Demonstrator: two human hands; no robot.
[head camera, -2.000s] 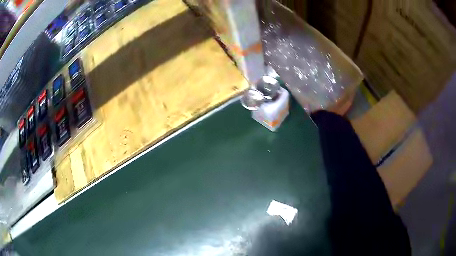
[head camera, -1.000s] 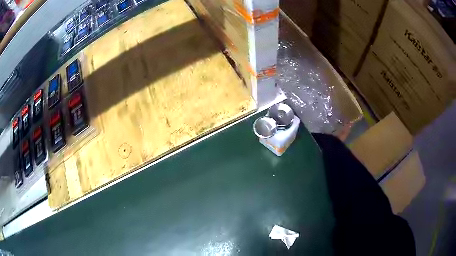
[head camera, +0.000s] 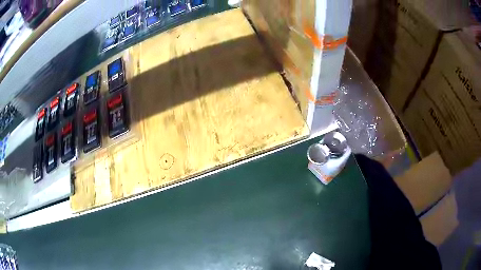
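Note:
A white solvent bottle (head camera: 331, 162) with an orange-red label stands near the right end of the dark green bench top (head camera: 211, 221), its round metal-looking lid flipped open. A small white scrap of tissue or cloth (head camera: 319, 261) lies at the bottom edge of the view. A dark sleeve comes down past the right bench end, beside the open box of film. My right hand at its far end cannot be made out. My left hand is out of the picture.
Black devices with red ends (head camera: 92, 129) lie in a clear tray on the wooden board (head camera: 211, 105). More trayed devices (head camera: 153, 18) are behind. A white upright (head camera: 329, 68) with orange tape stands by the film box (head camera: 364, 113). Brown cartons (head camera: 448, 95) stand at the right.
The view has turned, so the bench things sit further right and lower. My right hand, partly seen at the film box two seconds ago, can no longer be made out.

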